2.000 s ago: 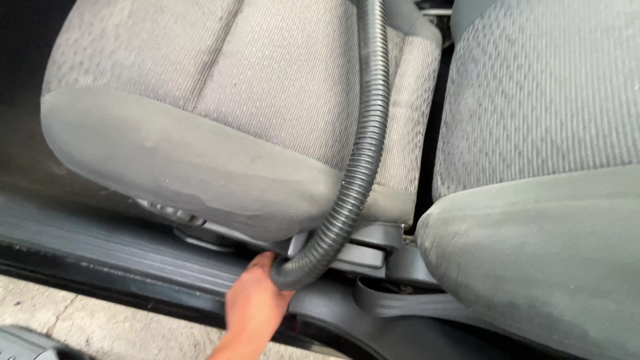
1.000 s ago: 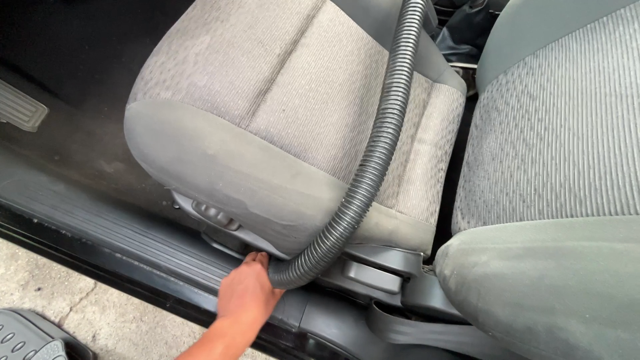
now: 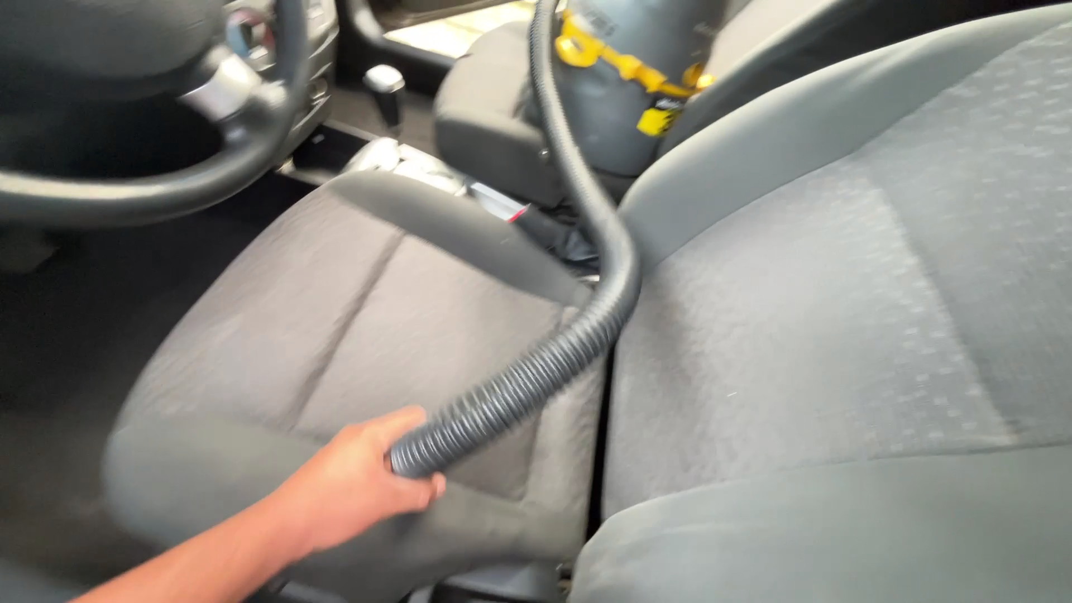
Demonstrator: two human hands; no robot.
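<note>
My left hand [image 3: 364, 473], reaching in from the lower left, is closed around the end of a black corrugated vacuum hose [image 3: 519, 381] above the front seat cushion [image 3: 444, 335]. From my hand the hose runs up and right, bends beside the grey seat backrest [image 3: 804, 310], then rises to the top of the view. A grey canister with yellow trim, which looks like a vacuum cleaner [image 3: 628, 92], stands on the far front seat [image 3: 486, 109], behind the hose. My fingers partly hide the hose's end. My right hand is out of view.
The steering wheel [image 3: 268, 126] is at the upper left. Between the seats are a gear lever [image 3: 385, 88] and a handbrake lever [image 3: 498, 201]. The seat's side bolster [image 3: 712, 544] juts out at the lower right. The picture is somewhat blurred.
My left hand has lifted the hose end from low beside the seat's outer edge to above the cushion. The view has swung up, bringing in the steering wheel and canister.
</note>
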